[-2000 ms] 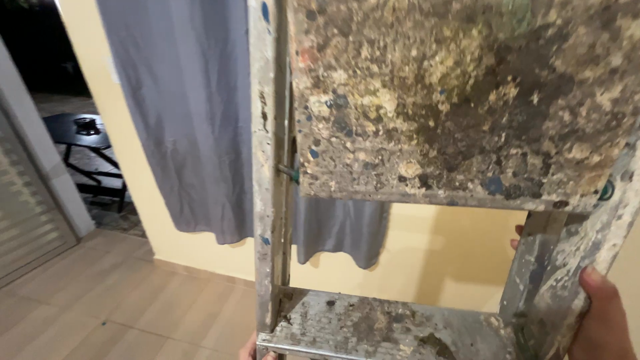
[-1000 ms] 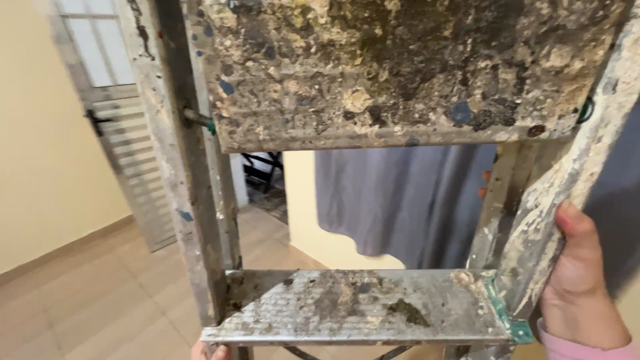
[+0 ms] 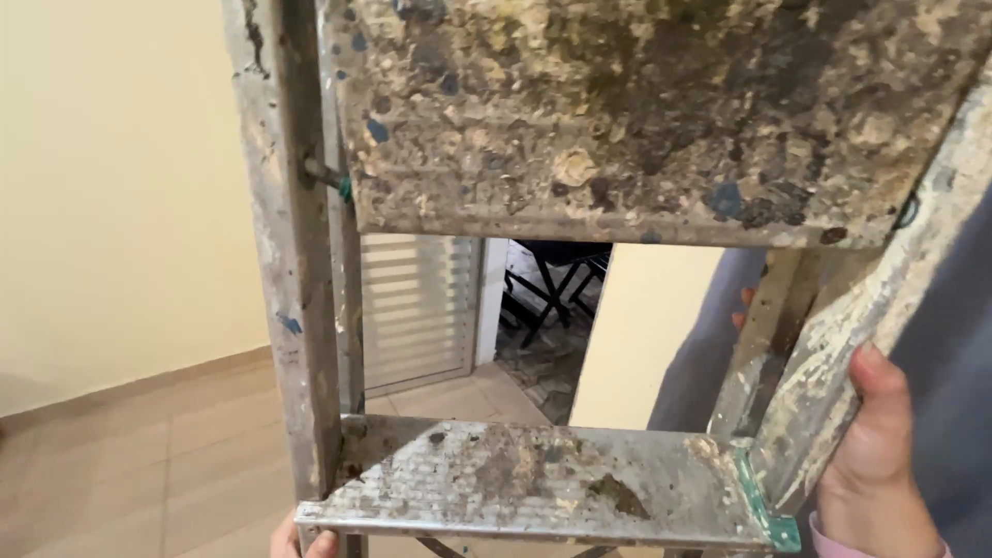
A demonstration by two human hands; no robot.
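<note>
A paint-spattered metal stepladder (image 3: 291, 271) fills most of the head view, its top platform (image 3: 620, 132) crusted with dried paint. Below the platform runs a stained metal step (image 3: 535, 480) with a green bracket (image 3: 767, 511) at its right end. My right hand (image 3: 876, 434) grips the right side rails, thumb in front and fingertips showing behind. At the bottom left, my left hand (image 3: 302, 540) holds the left end of the step; only some fingers show.
Pale yellow wall (image 3: 124, 186) and tiled floor (image 3: 139, 473) lie to the left. Through the ladder show a louvered door (image 3: 418, 302), a doorway with a dark folding table's crossed legs (image 3: 550, 287), and a grey curtain (image 3: 697, 333), which continues at the right.
The view has swung left, with the ladder still held in both hands. The doorway and louvered door, left of the ladder two seconds ago, now show through its frame.
</note>
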